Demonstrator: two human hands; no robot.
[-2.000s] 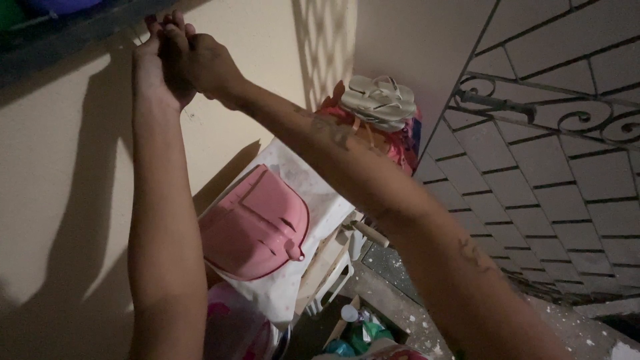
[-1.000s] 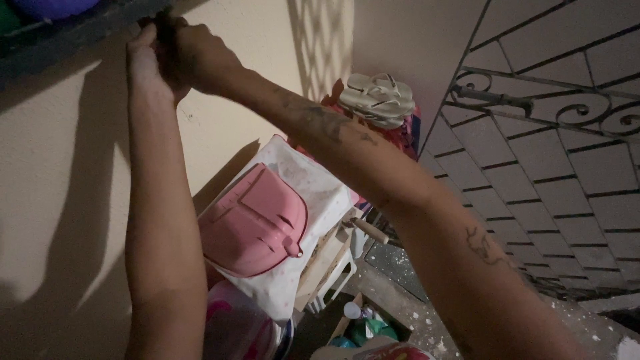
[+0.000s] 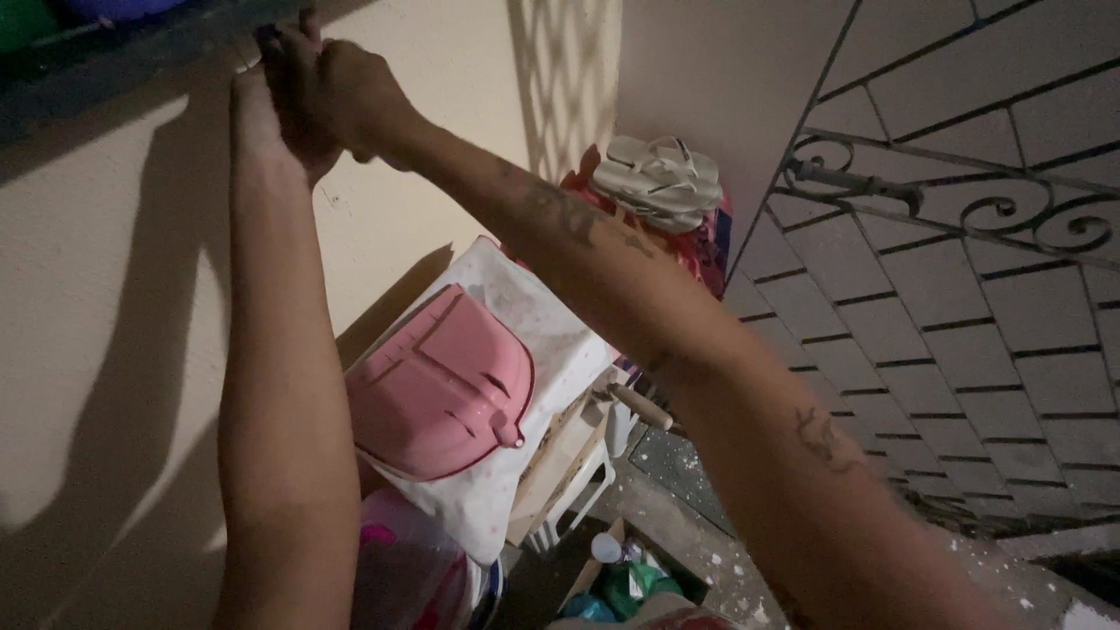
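Observation:
Both my arms reach up to the top left, beside the wall and just under a dark shelf edge (image 3: 166,52). My left hand (image 3: 293,131) is raised there, palm partly in view, and my right hand (image 3: 359,96) lies over it. The hands touch and overlap, and their fingertips are in shadow. Whether something small is between the fingers cannot be made out. Below, between my forearms, a pink plastic dustpan-like piece (image 3: 446,385) rests on a white cloth (image 3: 560,350).
White flip-flops (image 3: 656,179) lie on a red pile behind my right forearm. A wooden-handled tool (image 3: 640,407) sticks out near a white plastic chair (image 3: 573,499). Below stands a box with green bottles (image 3: 630,586). At right is a metal gate (image 3: 945,201).
My hands stay together near the shelf edge. My right hand has shifted slightly against the left, and its fingers are bent differently.

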